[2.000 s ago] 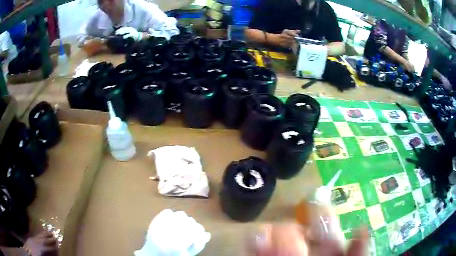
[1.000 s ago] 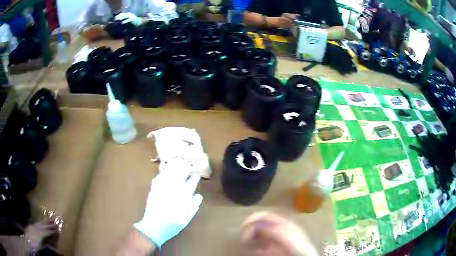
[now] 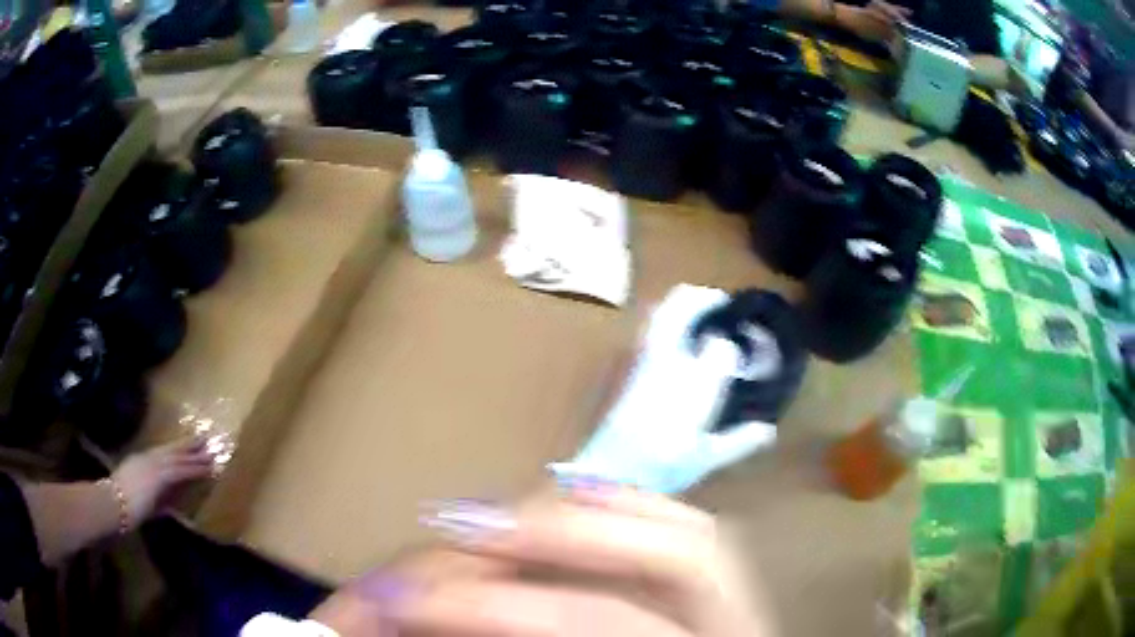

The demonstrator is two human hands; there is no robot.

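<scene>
My left hand, in a white glove, is around a black speaker housing, with fingers over its top and the thumb at the near side. The housing is partly hidden. My right hand, bare and blurred, lies across the glove's cuff and my left wrist at the bottom; whether it grips the cuff cannot be told. An amber glue bottle stands tilted right of the housing, its pale nozzle pointing up right.
A clear liquid bottle and a white cloth lie beyond. Black housings stand in rows behind. A cardboard tray is at left, with another person's hand at it. A green-white printed sheet is at right.
The view has swung left and down. My left hand has moved from the cloth onto the housing. My right hand has come across to the left wrist.
</scene>
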